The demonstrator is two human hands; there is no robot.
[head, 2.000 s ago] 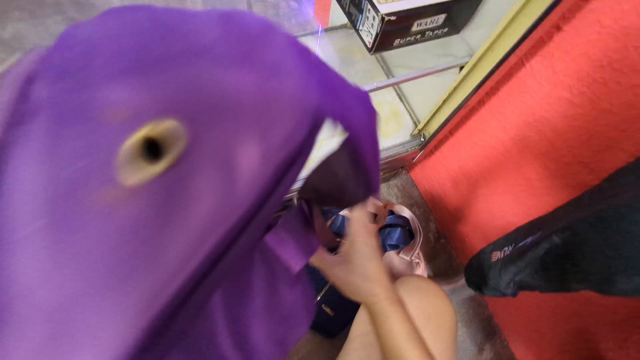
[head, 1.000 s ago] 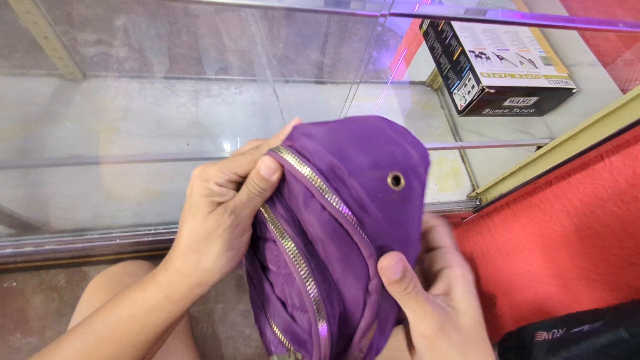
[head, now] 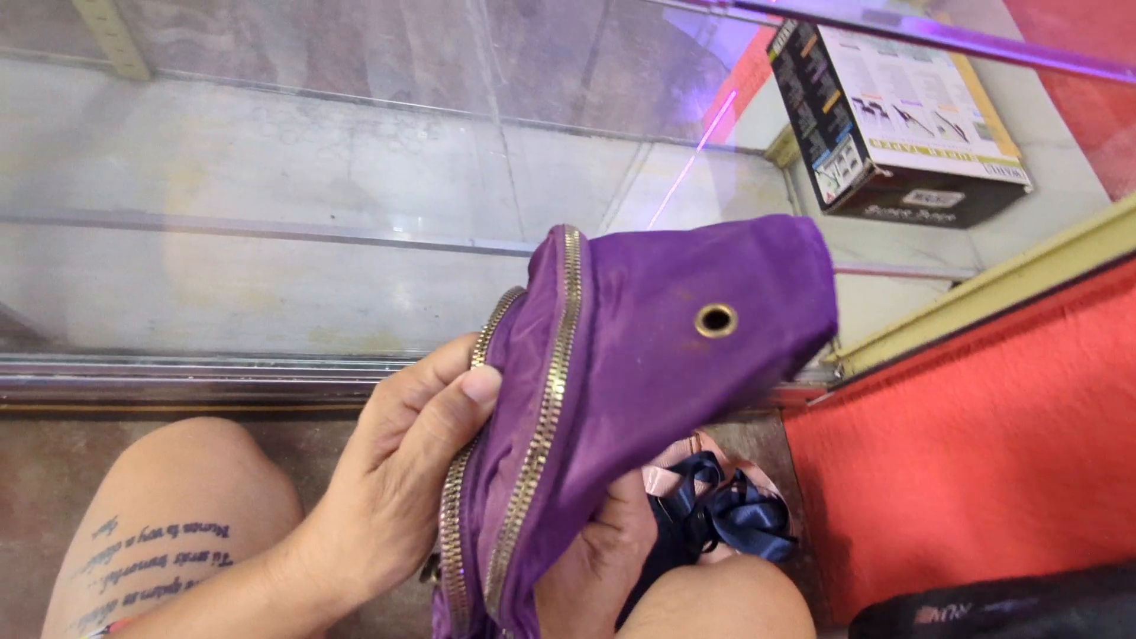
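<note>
A purple fabric zip bag (head: 639, 355) with brass-coloured zippers and a metal eyelet fills the middle of the head view. My left hand (head: 417, 461) grips its left side, the thumb lying beside the outer zipper. Behind and below the bag is my right hand (head: 608, 541), partly hidden by the fabric; its fingers are against the bag's underside. The two long zippers look closed, and the eyelet side points up and to the right.
A glass display case (head: 266, 240) stands in front, with a Wahl clipper box (head: 914, 133) inside. Dark blue and pink ribbons (head: 750, 515) lie low beyond my knee. At right are a red wall (head: 958, 444) and a black item (head: 1003, 608) bearing writing.
The right hand has moved from the bag's right side to beneath it. The bag has turned, its eyelet end now pointing further right. My left hand keeps its hold.
</note>
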